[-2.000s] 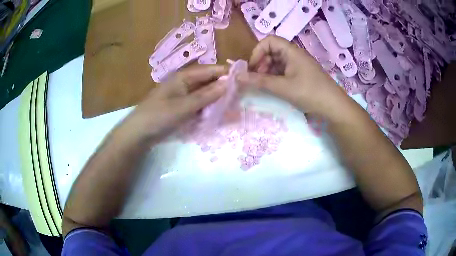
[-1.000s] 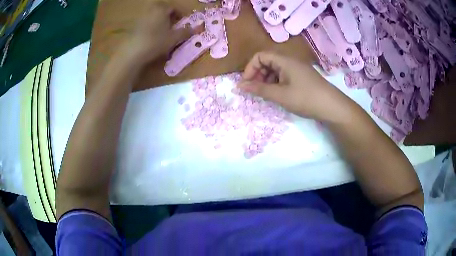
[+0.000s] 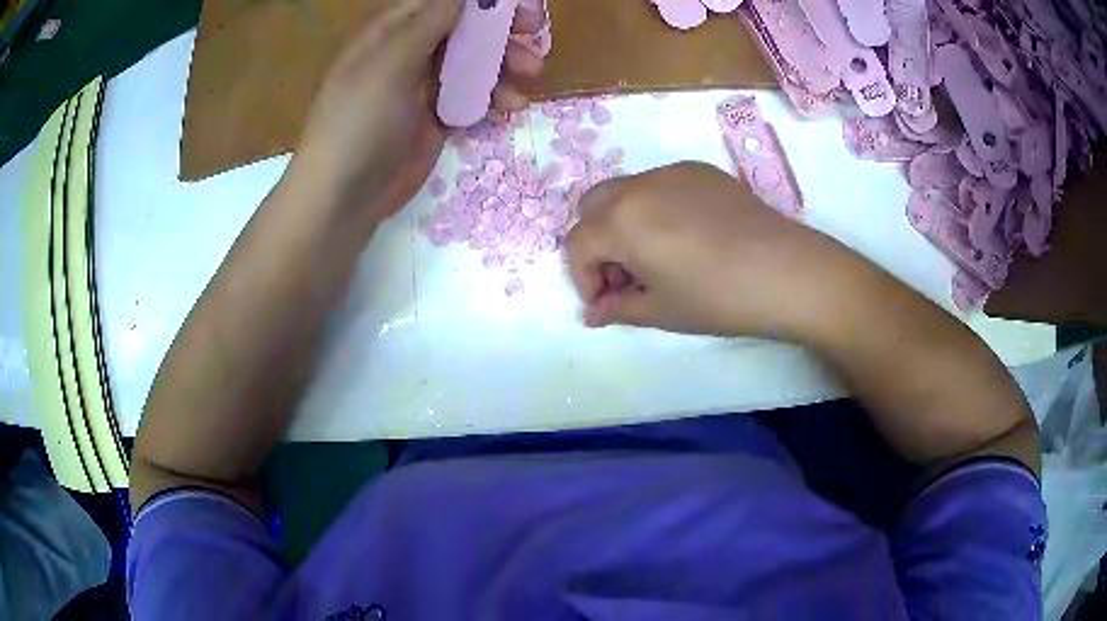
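My left hand (image 3: 395,103) is at the top centre-left, partly cut off by the top edge. It holds a pink tab (image 3: 472,70) upright, with a dark hole near its upper end. My right hand (image 3: 662,249) is curled over the white surface, right of the small pink discs (image 3: 507,200). Its fingertips are close together and partly hidden; I cannot tell whether they pinch anything. A separate pink tab (image 3: 761,155) lies on the white surface just beyond my right hand, its printed end pointing away.
A large pink tab pile (image 3: 971,121) fills the upper right. A brown board (image 3: 249,91) lies beyond the white surface (image 3: 486,376). Yellow strips (image 3: 73,291) curve along the left. A crumpled clear plastic bag (image 3: 1074,455) is at the lower right.
My left hand has moved from the small group of tabs and now holds a tab upright. My right hand has moved nearer my body. A separate tab now shows on the white surface.
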